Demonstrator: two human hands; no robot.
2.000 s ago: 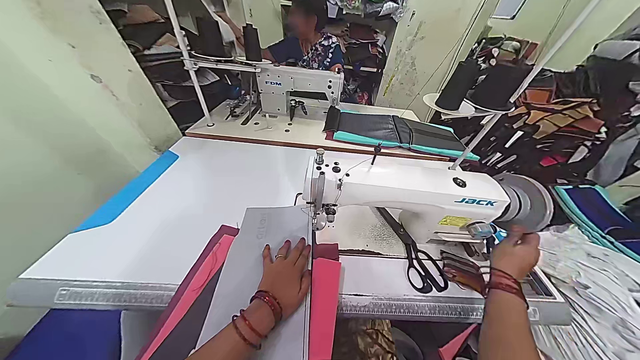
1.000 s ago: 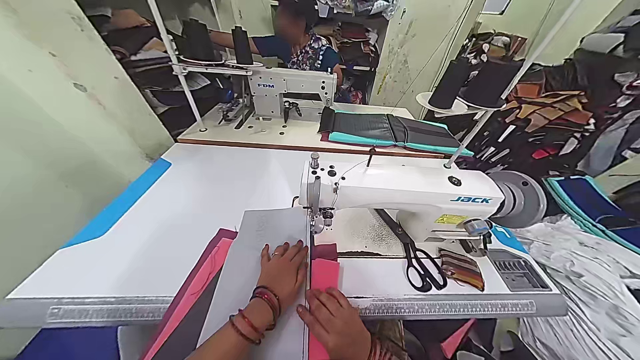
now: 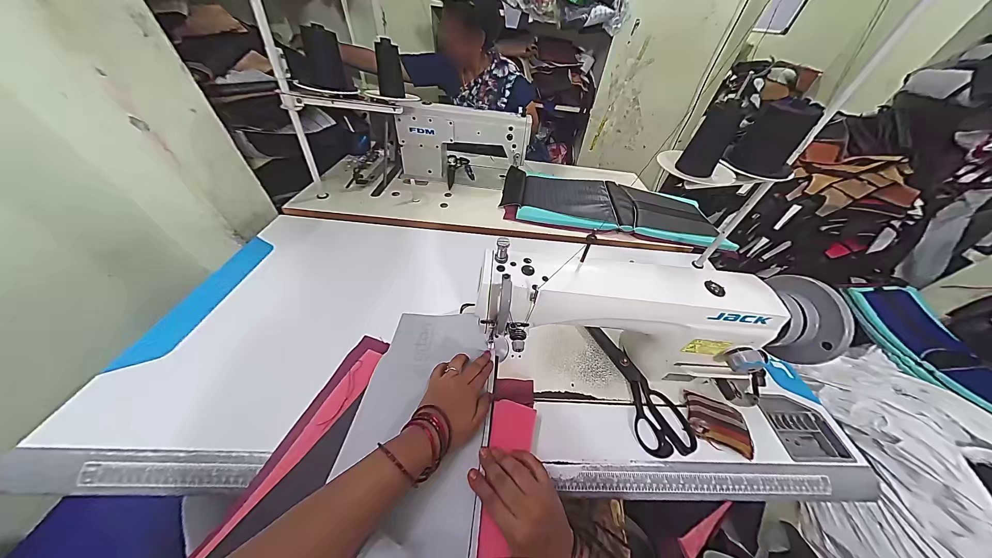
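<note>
A white Jack sewing machine [image 3: 635, 302] stands on the table, its needle and presser foot over the right edge of a grey fabric panel [image 3: 387, 411]. Pink fabric [image 3: 513, 426] and maroon fabric [image 3: 514, 390] show beside and under that edge. My left hand [image 3: 457, 399] lies flat on the grey panel, fingertips close to the presser foot. Nearer the table's front edge, my right hand [image 3: 518, 500] rests on the pink strip and the panel's edge, fingers bent; whether it pinches the cloth is hard to tell. Black-handled scissors [image 3: 647, 403] lie right of the needle.
A striped cloth piece [image 3: 719, 425] lies beside the scissors. Rulers [image 3: 697, 482] run along the table's front edge. Behind stands an FDM sewing machine [image 3: 465, 139] with a black and turquoise piece [image 3: 604, 205] on its table; a person [image 3: 480, 77] is beyond it. Thread cones [image 3: 709, 143] stand at right.
My right hand has left the handwheel and come to the fabric in front of the needle. My left hand has moved forward, closer to the presser foot.
</note>
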